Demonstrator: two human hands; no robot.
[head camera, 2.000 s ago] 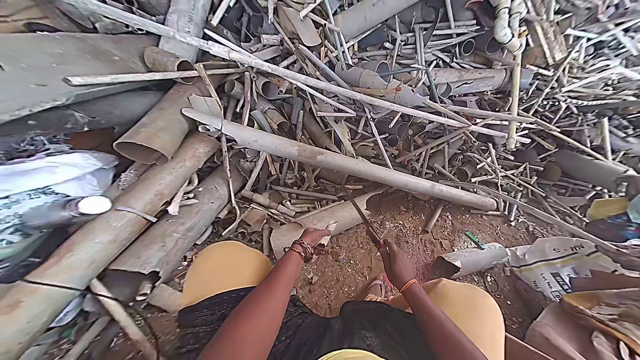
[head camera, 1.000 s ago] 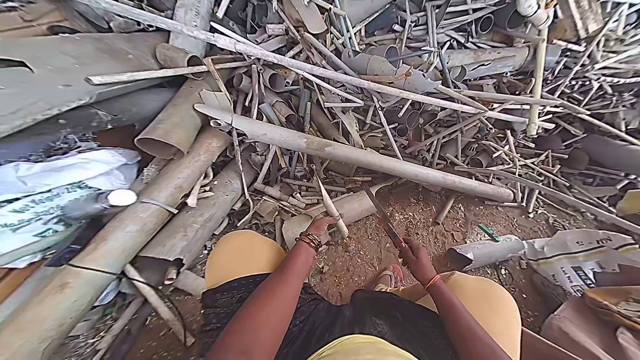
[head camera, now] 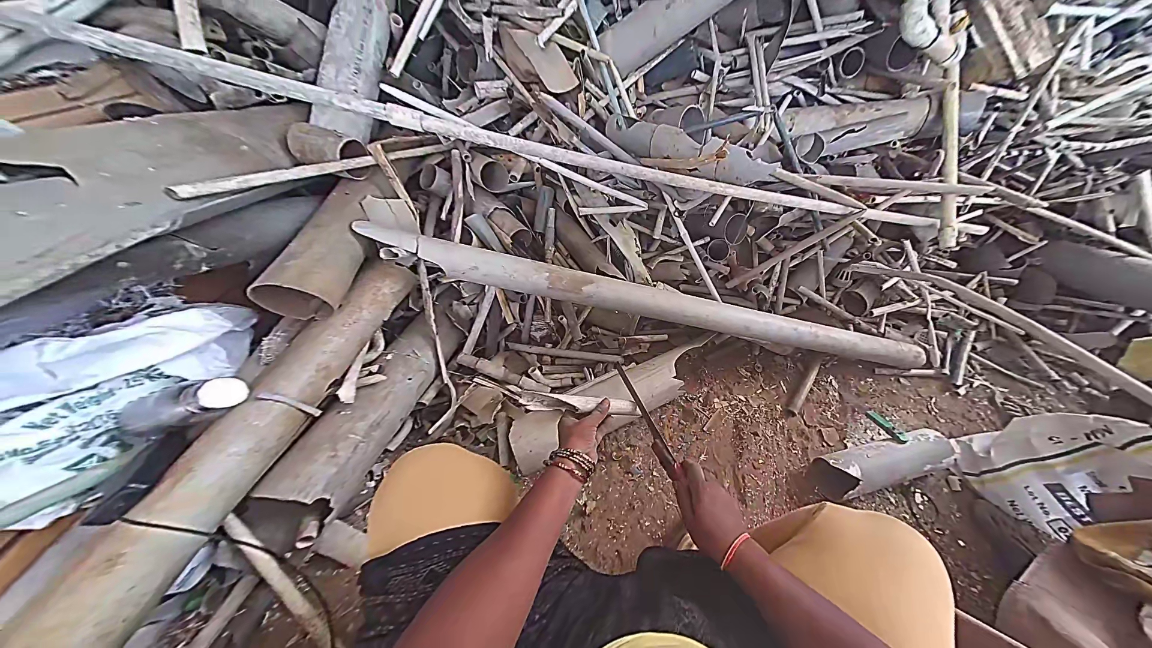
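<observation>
My left hand [head camera: 583,434], with beaded bracelets at the wrist, grips a pale, pointed strip of pipe [head camera: 585,402] that lies roughly crosswise and points left. In my right hand [head camera: 706,506], which has a red thread at the wrist, is the handle end of a long, narrow, dark blade [head camera: 643,409]. The blade slants up and to the left, its upper part close to the right end of the strip. Beneath and beyond the strip lies a broad, curved piece of broken pipe [head camera: 661,382]. My right fingers partly hide the handle.
A long pale pipe [head camera: 630,301] crosses in front of my hands. Beyond it is a tangled heap of pipes and thin rods. Thick pipes [head camera: 315,369], a white sack [head camera: 117,387] and a bottle [head camera: 184,405] lie left. A broken pipe [head camera: 886,463] and a printed sack [head camera: 1062,459] lie right.
The strip in my left hand stood steeply tilted one second ago and now lies crosswise, pointing left. The blade stays in my right hand.
</observation>
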